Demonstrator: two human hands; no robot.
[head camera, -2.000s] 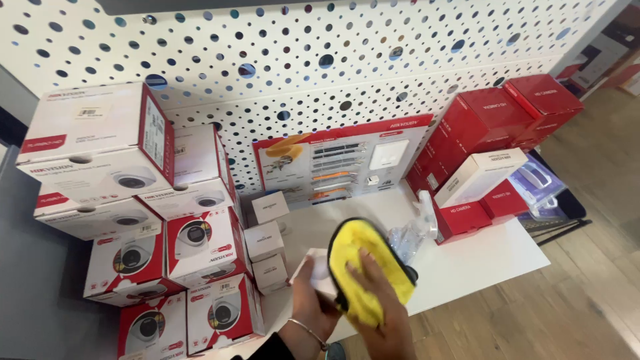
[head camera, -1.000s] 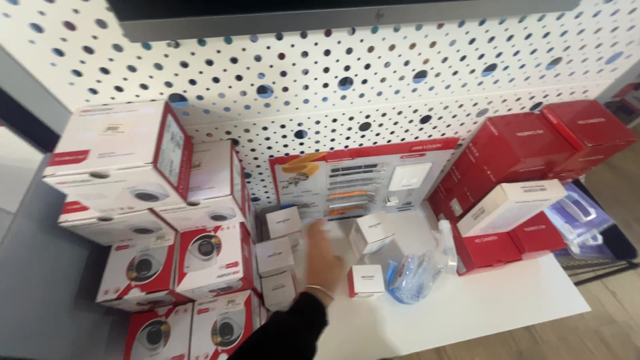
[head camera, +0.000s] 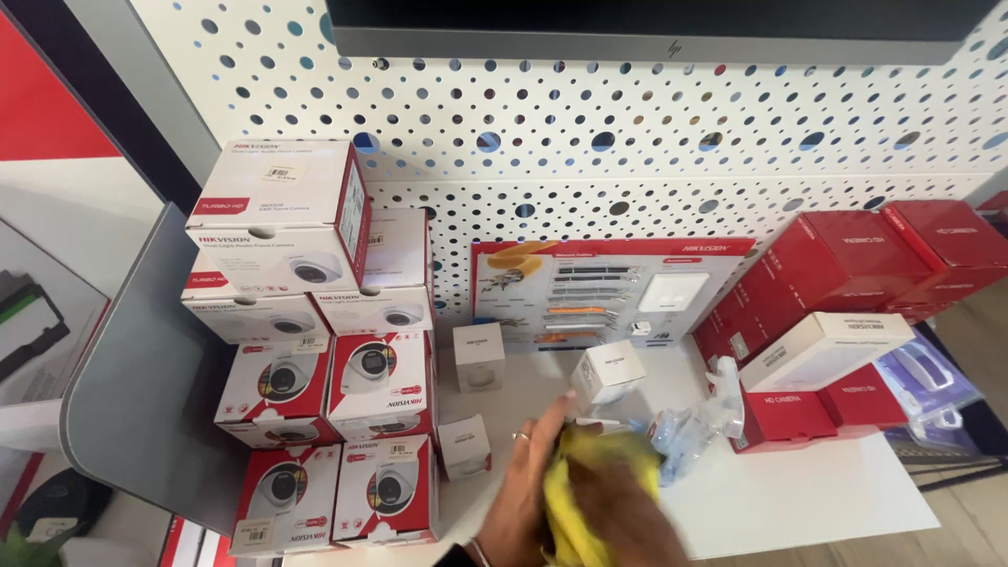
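My right hand (head camera: 626, 512), blurred, is closed on a yellow cloth (head camera: 579, 488). Against the cloth's left side is my left hand (head camera: 516, 492), with a ring on one finger; whether it holds anything behind the cloth is hidden. Just beyond my hands stands a small white box (head camera: 608, 374). Part of another white object (head camera: 596, 426) shows at the cloth's upper edge. Two more small white boxes, one farther back (head camera: 479, 358) and one nearer (head camera: 465, 447), stand apart to the left. Crumpled clear plastic (head camera: 693, 429) lies right of the cloth on the white shelf (head camera: 787, 496).
Stacked Hikvision camera boxes (head camera: 276, 189) stand at left beside a grey side panel (head camera: 150, 378). A cable sample board (head camera: 587, 295) leans on the perforated panel (head camera: 441, 102). Red camera boxes (head camera: 835, 252) and a white carton (head camera: 827, 350) are at right. An HP monitor (head camera: 654, 43) hangs above.
One second ago a hand reached toward the small boxes at left, with three in a column; now two show there with a gap between. The yellow cloth, out of view then, is back in my right hand.
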